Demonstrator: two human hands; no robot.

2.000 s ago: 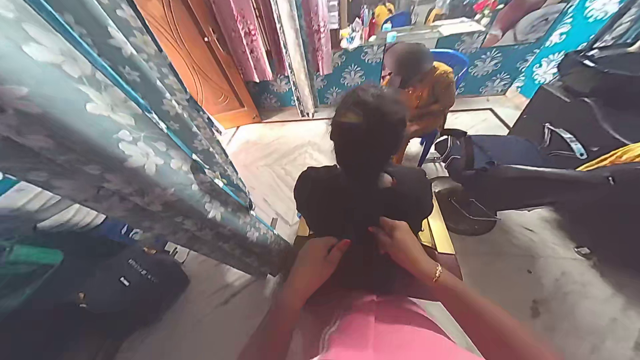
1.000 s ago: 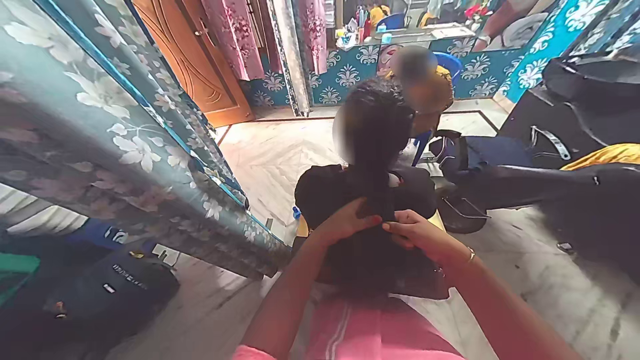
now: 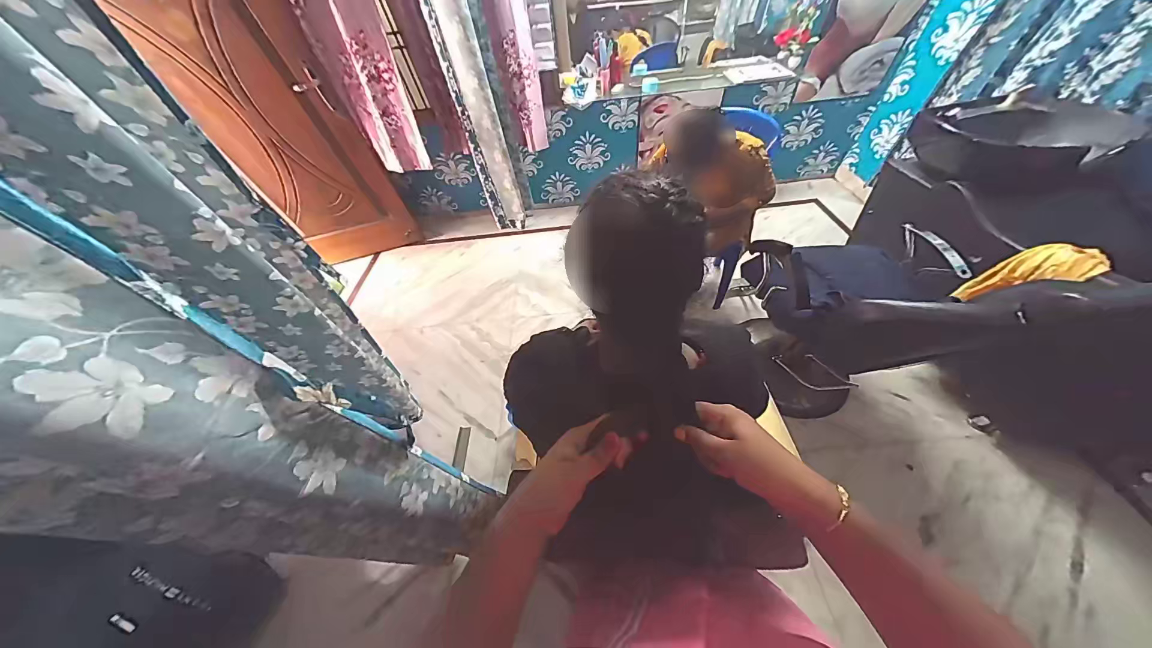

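Note:
A person in a black top [image 3: 549, 378] sits just in front of me, back turned, with long dark hair [image 3: 643, 378] hanging down the middle of the back. My left hand [image 3: 589, 459] is at the left side of the hair, its fingers curled on what looks like a strand. On the right side, my right hand [image 3: 724, 445] has thumb and fingers bent close to the hair; whether a strand is between them is too dark to tell. A gold bracelet [image 3: 842, 506] circles my right wrist.
Another person in yellow [image 3: 742, 180] sits on a blue chair [image 3: 754, 126] beyond, before a mirror shelf [image 3: 684, 83]. Floral curtains [image 3: 225, 360] hang at left near a wooden door [image 3: 270, 117]. Dark bags [image 3: 855, 270] are at right; a black bag [image 3: 135, 589] lies lower left.
My hands were close together on the hair one second ago and are now apart, one on each side of it. The seated person's head has turned somewhat to the left since the earliest frame.

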